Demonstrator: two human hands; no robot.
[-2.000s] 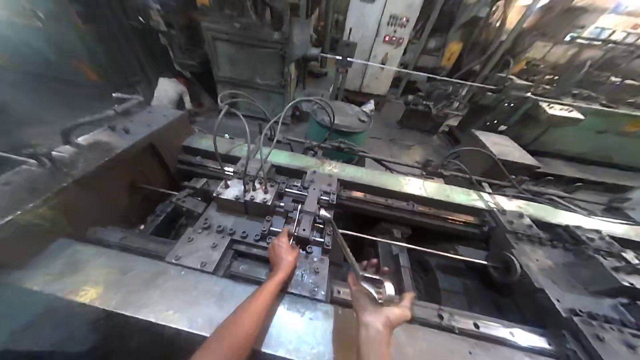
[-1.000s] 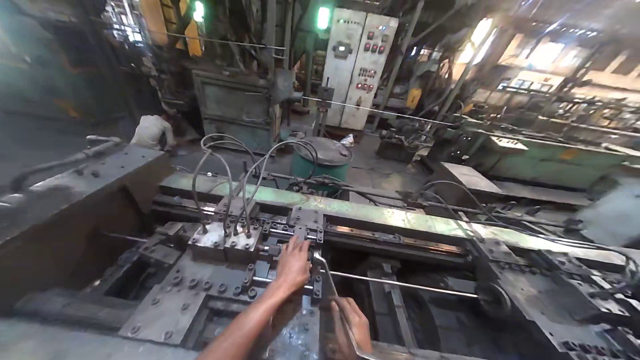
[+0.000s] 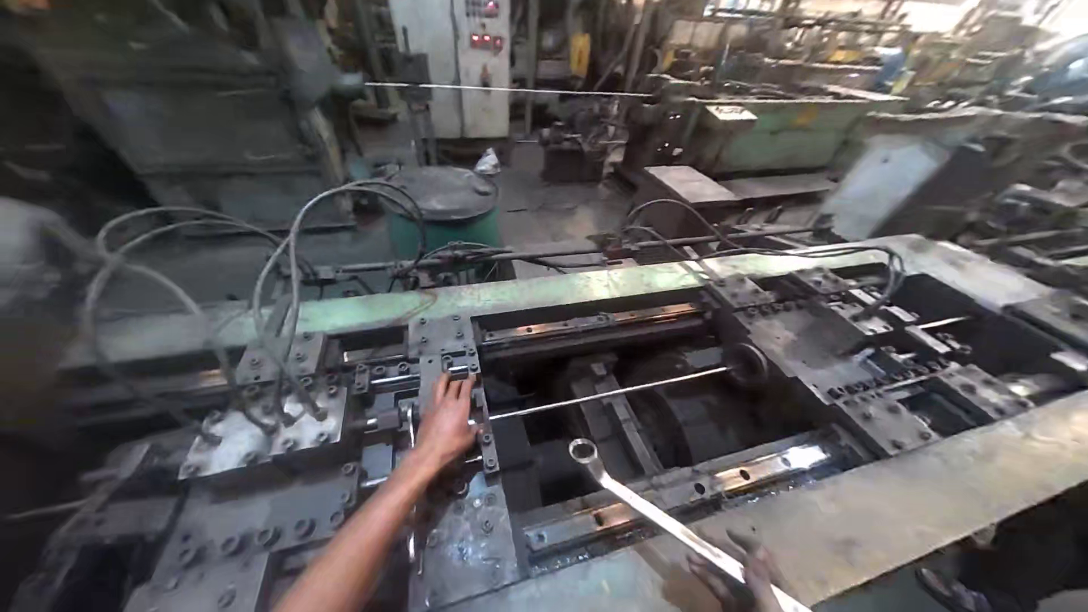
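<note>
My left hand (image 3: 448,422) lies on the bolted steel clamp block (image 3: 442,336) of the machine, fingers pointing away from me; whether it grips a part there cannot be told. In my right hand (image 3: 738,571) is a long ring spanner (image 3: 654,514), its ring end raised over the machine's opening and apart from the bolts. A thin metal rod (image 3: 608,394) runs from the block beside my left hand to a round dark disc (image 3: 745,364). Left of my left hand stands a bolted manifold block (image 3: 313,416) with hoses.
A green machine frame (image 3: 382,310) runs behind the bay, with a linear rail (image 3: 731,478) nearer me. Beyond it stand a green drum (image 3: 446,229) and a control cabinet (image 3: 484,102). At the left edge is a blurred pale shape, possibly a person. Hoses (image 3: 293,229) arch over the left side.
The spanner's ring end, at the clamp block a second ago, is now away from it to the right, with my right hand. My left hand remains at the block. The view has shifted.
</note>
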